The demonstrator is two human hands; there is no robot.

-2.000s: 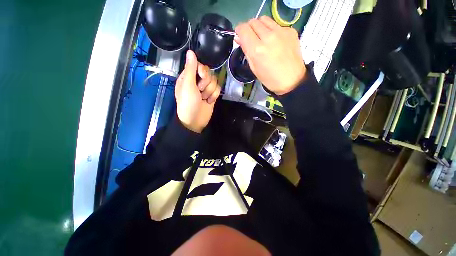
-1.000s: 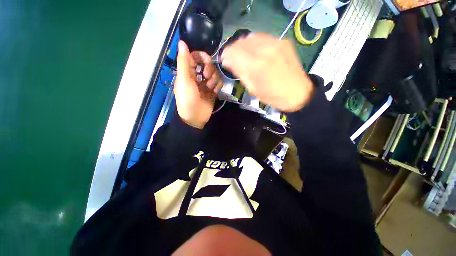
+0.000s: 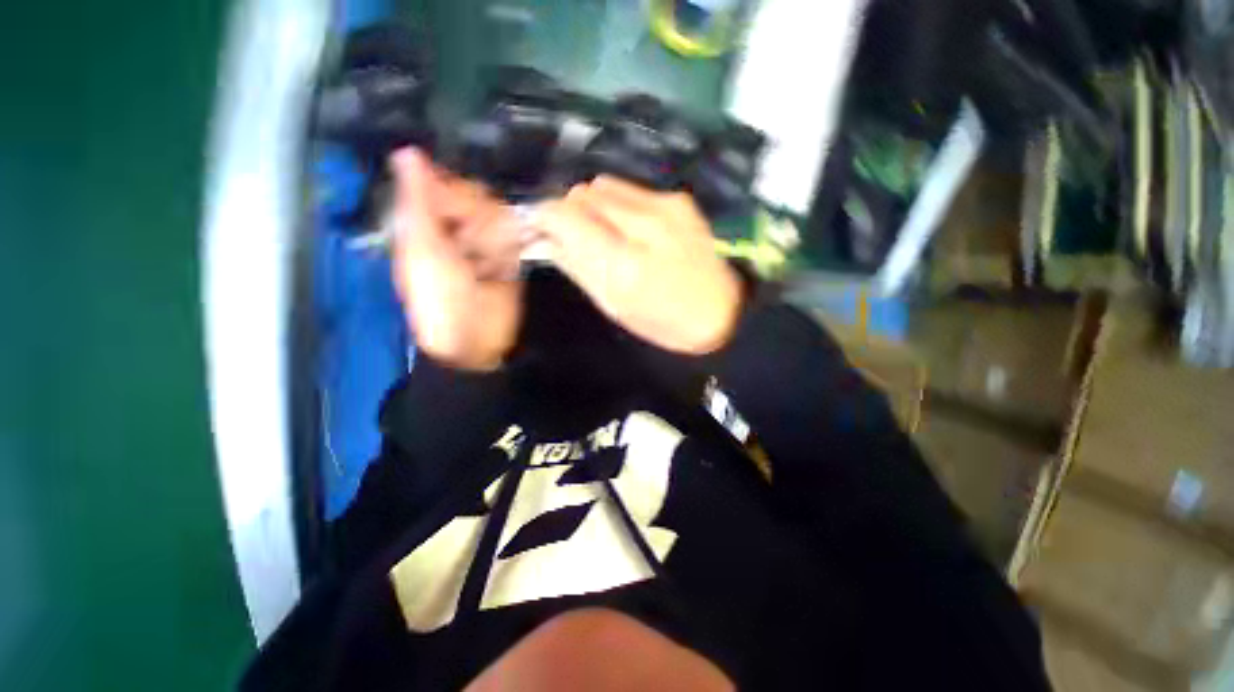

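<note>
The frame is blurred. My left hand [image 3: 453, 277] is raised near the bench edge, palm turned inward, its fingers bent. My right hand [image 3: 643, 257] is beside it, its fingertips close to my left fingers. A small whitish spot shows between the fingertips; I cannot tell what it is or which hand has it. Several black camera heads [image 3: 521, 129] stand in a row just beyond my hands at the bench edge, one at the left end [image 3: 379, 88]. Their white parts and cables are too blurred to make out.
A green conveyor belt [image 3: 102, 352] with a pale metal edge [image 3: 255, 352] runs down the left. A yellow ring [image 3: 693, 30] and a white keyboard [image 3: 798, 95] lie beyond the cameras. Brown cartons [image 3: 1144, 500] stand at the lower right. Blue surface [image 3: 349, 352] shows beside the left forearm.
The view has shifted and blurred. My right hand has come down from the cameras, and both hands are now close together nearer my body. Small pale pieces seen in my left palm are no longer distinct.
</note>
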